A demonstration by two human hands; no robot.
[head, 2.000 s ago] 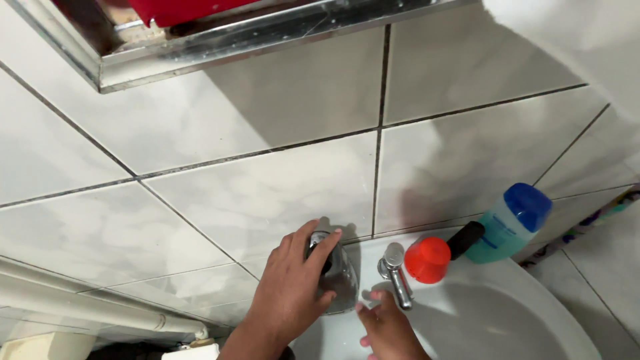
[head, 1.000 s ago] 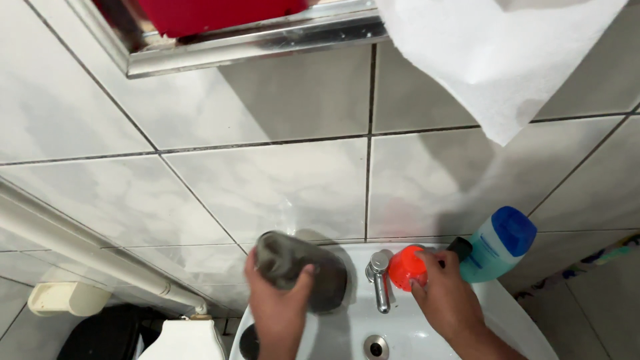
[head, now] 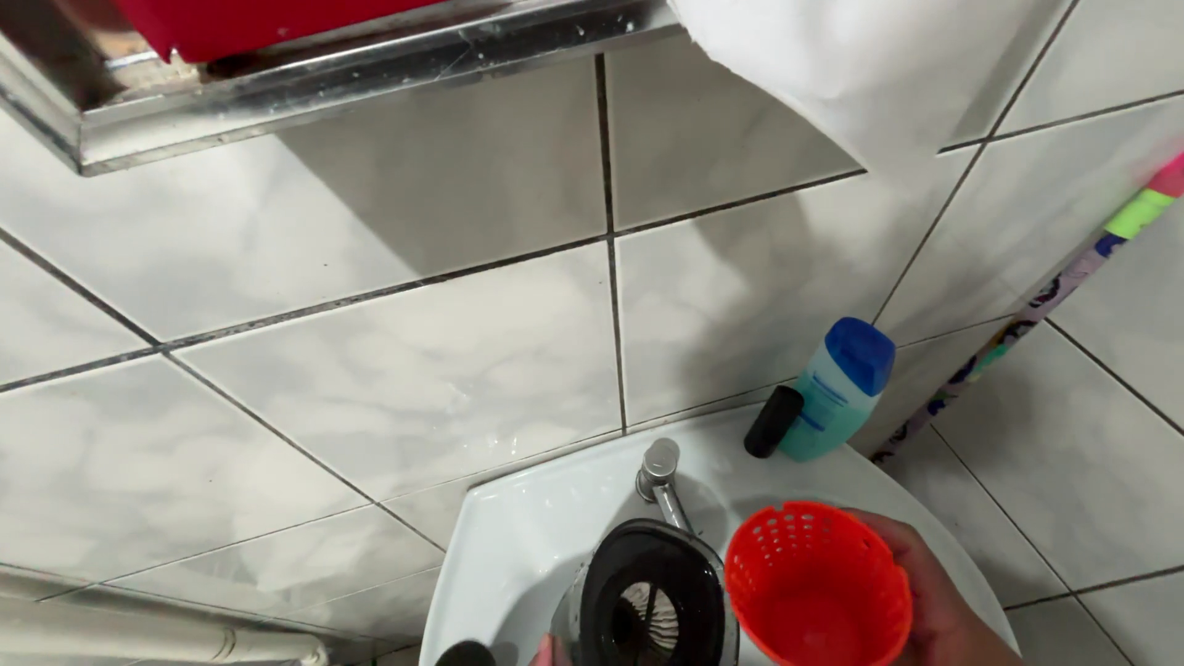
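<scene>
My left hand [head: 546, 653] is mostly out of view at the bottom edge; its fingertips touch the side of a dark translucent container [head: 652, 592] with a black rim and a pleated, light-coloured part inside. That container is over the basin, just below the chrome faucet [head: 662, 476]. In my right hand [head: 925, 592] is a red perforated plastic cup [head: 819, 592], its open top tilted toward the camera, close beside the container's right side. The hand grips it from the right.
A black cylinder [head: 774, 422] and a blue-capped bottle of teal liquid [head: 838, 388] stand on the white sink's [head: 518, 504] back ledge. A round black object [head: 465, 654] is at lower left. A patterned pole [head: 1036, 310] leans at right, a metal frame [head: 370, 79] is above.
The red cup, on the sink ledge by the faucet earlier, is now lifted in my right hand. The dark container has moved right, in front of the faucet, with its open top now visible.
</scene>
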